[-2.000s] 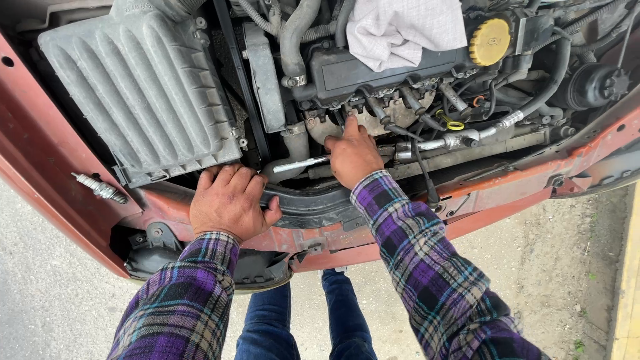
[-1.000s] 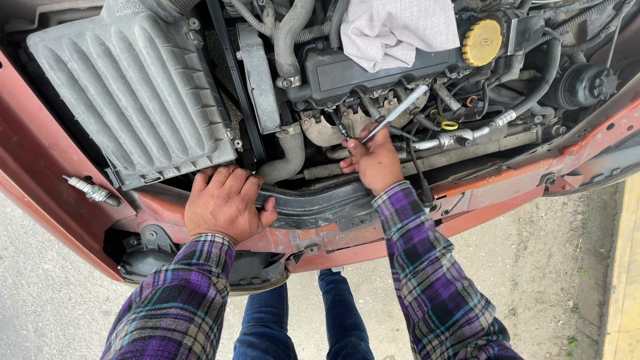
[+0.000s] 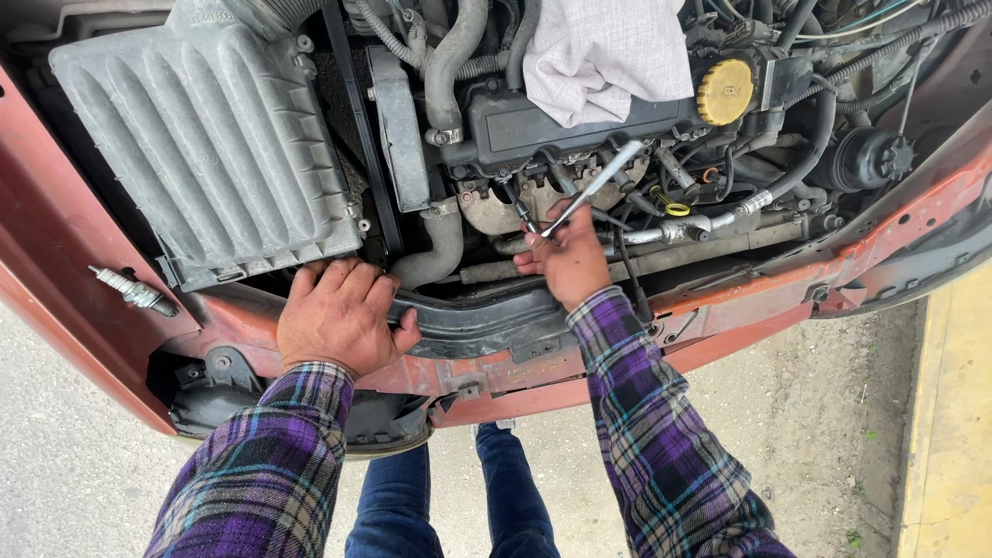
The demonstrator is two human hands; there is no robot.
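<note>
My right hand (image 3: 572, 260) grips a ratchet wrench (image 3: 595, 186) near its head, the handle slanting up and to the right, partly blurred. From the head a socket extension (image 3: 521, 208) reaches into the engine's front side, below the black valve cover (image 3: 558, 132); its far end is hidden. My left hand (image 3: 341, 314) rests on the car's front crossmember, below the air filter housing (image 3: 209, 147), with no tool in it. A spark plug (image 3: 133, 292) lies on the painted body edge at the left.
A light cloth (image 3: 604, 58) is draped over the valve cover, beside a yellow oil filler cap (image 3: 725, 92). A yellow dipstick loop (image 3: 676, 208), a metal pipe and hoses lie right of my right hand. A thick coolant hose (image 3: 434, 248) runs near my left hand.
Two seconds ago the ratchet wrench lay low beside my right hand, pointing sideways; since one second ago it has pointed up and right. My left hand has stayed on the crossmember.
</note>
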